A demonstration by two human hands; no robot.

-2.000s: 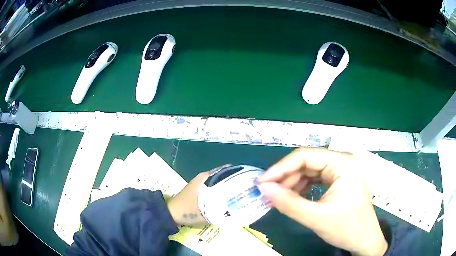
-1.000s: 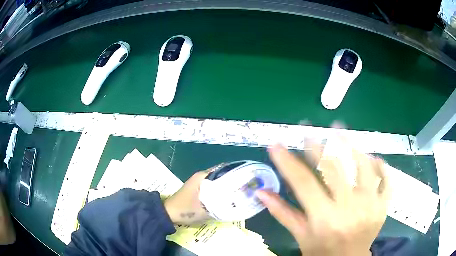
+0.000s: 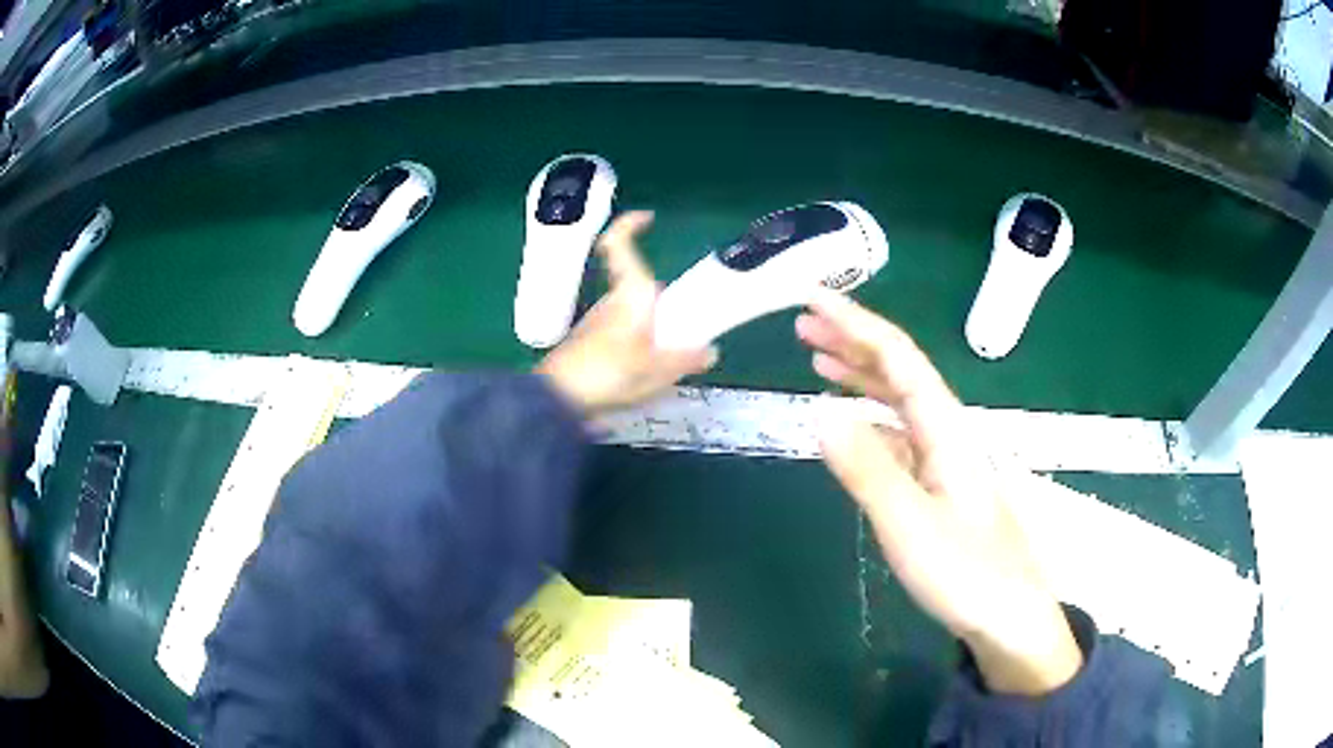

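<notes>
A white handheld device with a dark oval panel (image 3: 775,266) lies tilted over the green belt, its wide head to the right. My left hand (image 3: 621,344) is at its handle end, thumb raised away and fingers spread; whether the fingers touch the handle is hard to tell. My right hand (image 3: 936,490) is open below the device's head, fingers apart, fingertips close to its lower edge. No film or label can be made out on my fingers. Yellow and white label sheets (image 3: 621,650) lie in front of me, partly behind my left sleeve.
Several more white devices lie on the belt (image 3: 439,124), one just left of my left hand (image 3: 553,271) and one at right (image 3: 1020,275). A scuffed white rail (image 3: 1009,436) borders the belt. Label strips lie left and right. A black phone (image 3: 95,519) lies left. Another person's hand shows at the left edge.
Both hands have moved forward over the rail with the device, now at the belt with its dark panel up. The left hand has opened. The belt devices appear further right and lower.
</notes>
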